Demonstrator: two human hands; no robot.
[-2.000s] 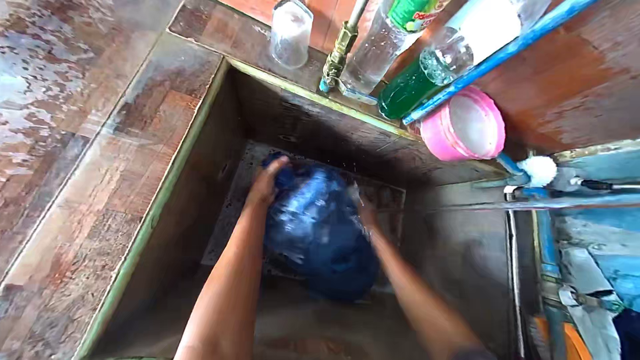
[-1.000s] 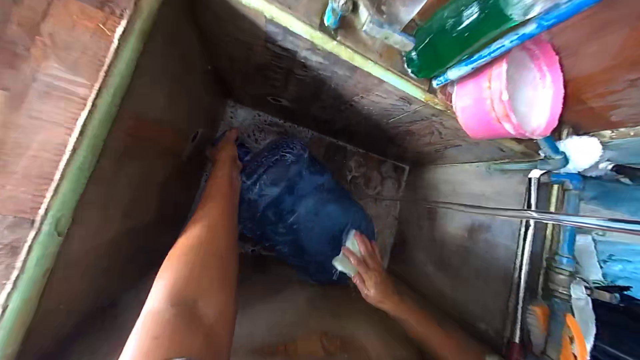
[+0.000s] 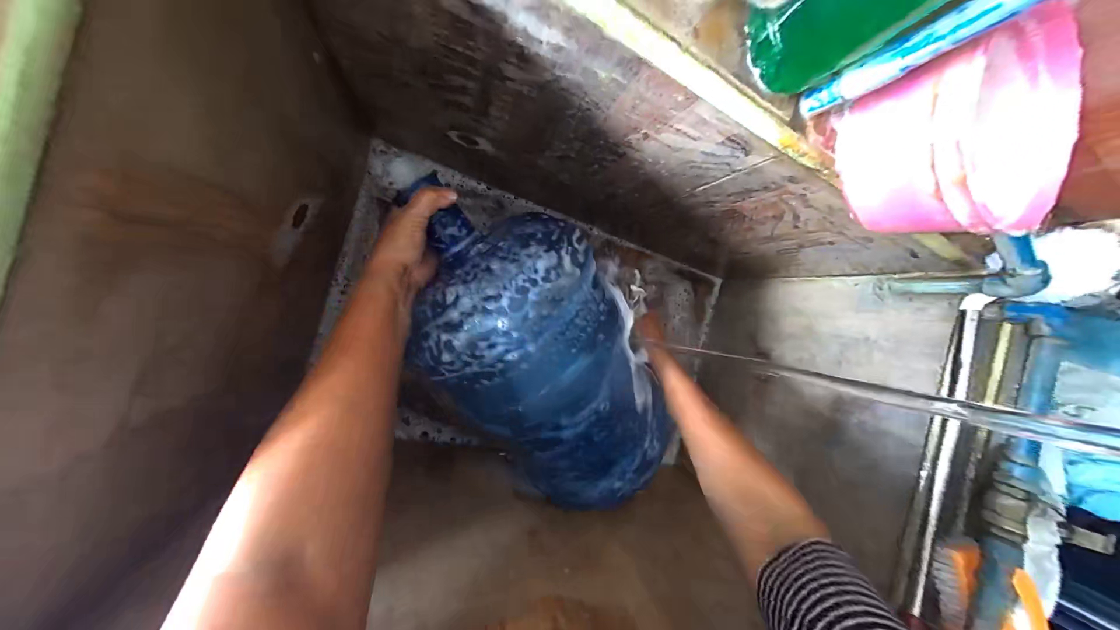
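A large blue plastic water jug (image 3: 534, 350), coated in soap suds, lies tilted in a deep tiled basin (image 3: 560, 114), its neck toward the upper left. My left hand (image 3: 411, 236) is closed around that neck. On the jug's far right side, my right hand (image 3: 646, 328) is partly hidden behind the jug's edge. White foam or a pale pad shows beside its fingers, too blurred to tell apart, so its grip is unclear.
Above the basin's rim stand a pink plastic tub (image 3: 954, 131) and a green bottle (image 3: 822, 44), near a blue bar. A thin stream, seemingly water, crosses from the right. Blue pipes (image 3: 1019, 271) and orange-handled brushes (image 3: 958, 569) are at the right.
The right hand has moved from the jug's lower end, where it pressed a white pad, up along its right side. The left hand stays by the neck. The view has moved closer.
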